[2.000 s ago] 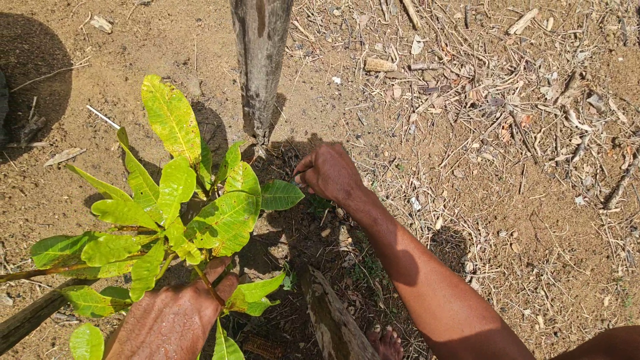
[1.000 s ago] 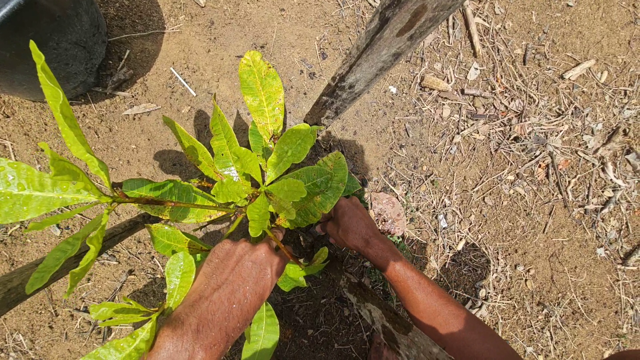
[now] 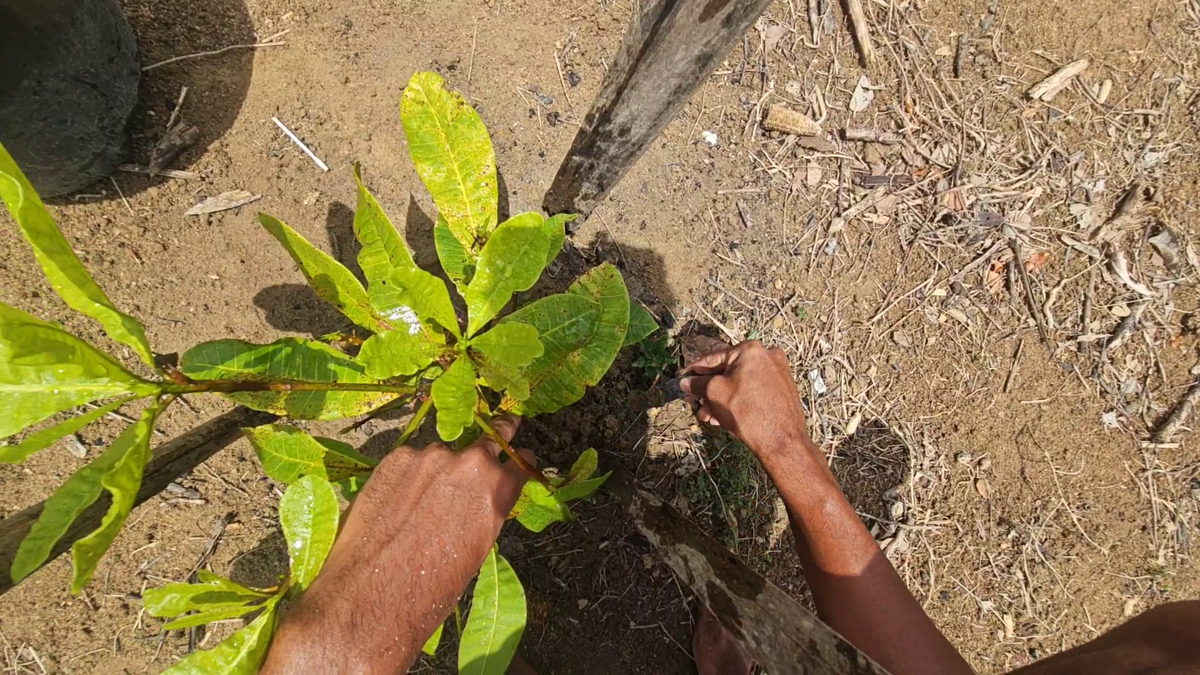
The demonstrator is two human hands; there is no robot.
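Note:
A leafy young plant (image 3: 506,347) with spotted yellow-green leaves spreads over a patch of dark, loose soil (image 3: 591,422). My left hand (image 3: 459,487) reaches in under its leaves beside a thin stem; the fingertips are hidden, so its grip cannot be told. To the right of the plant, my right hand (image 3: 745,389) is closed around a small dark tool, of which only a short part (image 3: 670,391) shows, pointing left toward the soil. What kind of tool it is cannot be told.
Weathered wooden posts stand around the plant, one above (image 3: 647,103), one at lower right (image 3: 741,591), one at left (image 3: 159,469). A dark container (image 3: 66,94) is at upper left. Dry twigs and a corn cob (image 3: 790,121) lie at right.
My right hand was close against the leaves a second ago and is now farther right of them, with the dark tool showing. My left hand stays under the leaves. The view has shifted.

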